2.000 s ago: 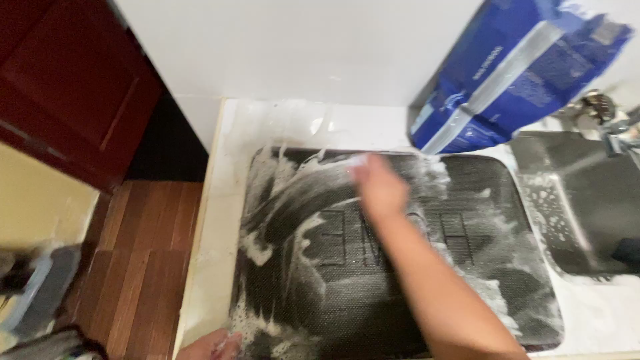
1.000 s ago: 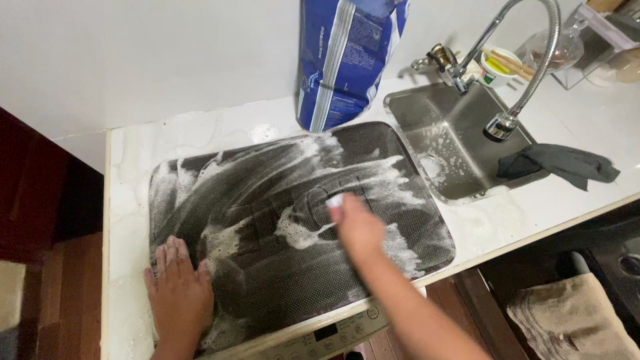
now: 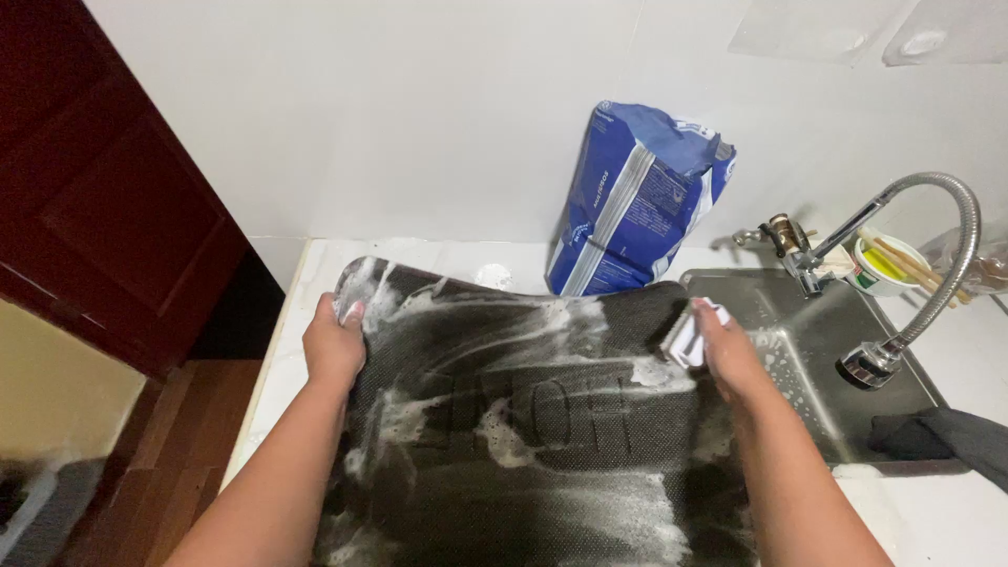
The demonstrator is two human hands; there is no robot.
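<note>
A dark rubber doormat with raised lettering and streaks of white suds spans the counter, its far edge lifted and bowed. My left hand grips the mat's far left corner, thumb on top. At the far right corner is my right hand, closed on a white scrub brush held against the mat's edge. Whether its fingers also pinch the mat is hard to tell. The near end of the mat runs out of view.
Behind the mat, a blue plastic bag leans on the wall. A steel sink with a flexible faucet lies right, a dark cloth over its rim. A tub stands behind. White counter shows left.
My left hand has moved from lying on the mat to gripping its far corner. My right hand has gone from the mat's middle to its far right corner. The far edge is now raised.
</note>
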